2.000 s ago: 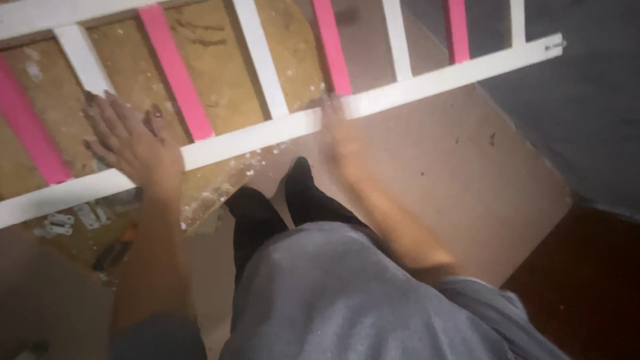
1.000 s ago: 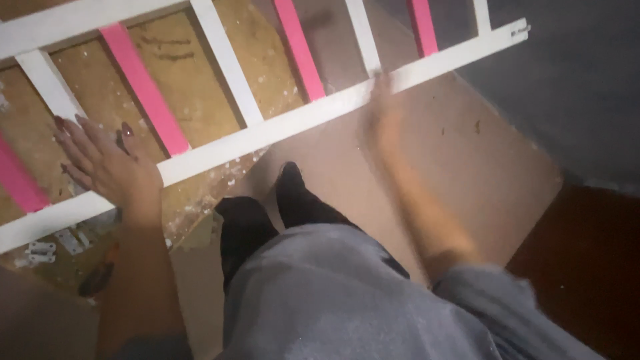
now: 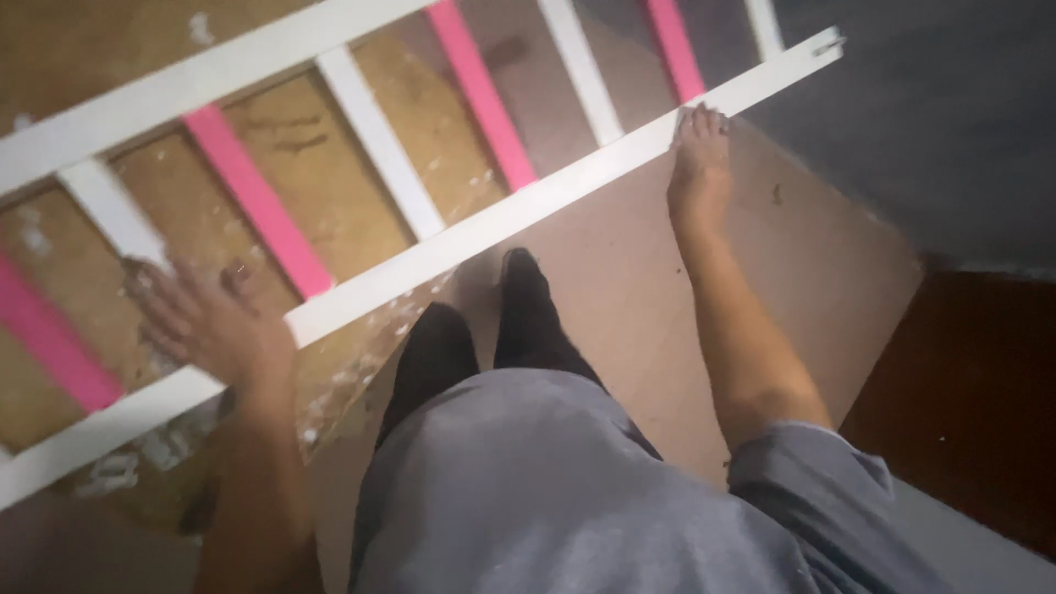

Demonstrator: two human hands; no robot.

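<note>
A slatted wooden frame with pink and white slats between two white rails crosses the upper view, its near rail point(image 3: 487, 223) slanting up to the right. My left hand point(image 3: 210, 318) lies spread over that near rail, its fingers reaching onto a white slat point(image 3: 115, 210). Farther right, my right hand point(image 3: 701, 153) has its fingertips on the near rail, beside the lower end of a pink slat point(image 3: 675, 49). Whether its fingers curl around the rail cannot be told. A small metal fitting point(image 3: 827, 44) sits at the rail's right end.
Beneath the frame is a paint-spotted, tan board point(image 3: 285, 136). Small pale pieces point(image 3: 115, 472), probably hardware, lie near its lower left edge. My dark-clad legs and feet point(image 3: 528, 305) are just below the near rail. A grey surface point(image 3: 924, 124) is at the right, above a dark brown area point(image 3: 965, 404).
My right hand has moved right along the near rail, from around the middle pink slat to the one farther right. My left hand stays by the same white slat.
</note>
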